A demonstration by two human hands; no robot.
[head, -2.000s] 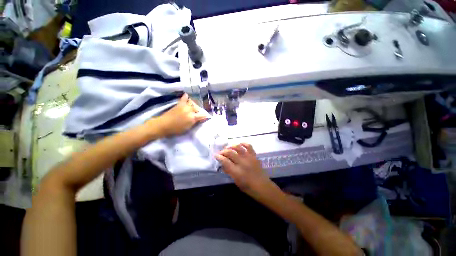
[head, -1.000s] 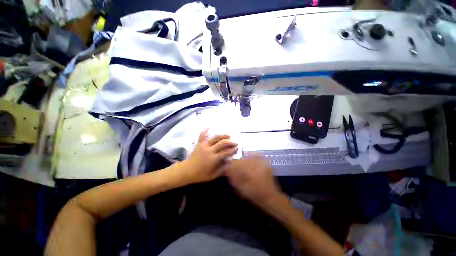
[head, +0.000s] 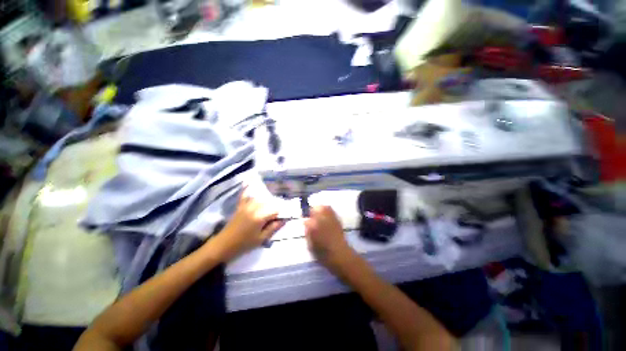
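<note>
The picture is blurred. The pale grey garment [head: 161,182] with dark stripes lies bunched left of the needle area of the white sewing machine [head: 343,147]. My left hand [head: 241,230] is at the garment's right edge, fingers bent on the cloth, left of and below the needle area. My right hand [head: 325,234] is just right of it, fingers curled, beside a small dark part [head: 305,206] under the machine head. Blur hides whether its fingertips hold cloth or thread. The needle and presser foot cannot be made out.
The smartphone [head: 377,214] lies under the machine arm. Thread snips [head: 427,233] lie right of it on a white scrap [head: 447,255], with dark-handled scissors [head: 472,232] beyond. A long navy cloth panel [head: 261,67] lies behind the machine. Grey ruler tape [head: 295,281] runs along the front edge.
The view has tilted up, showing more behind the machine. My hands have parted and moved nearer the needle area. The garment is bunched closer to the machine head, its lower part no longer spread towards the front edge.
</note>
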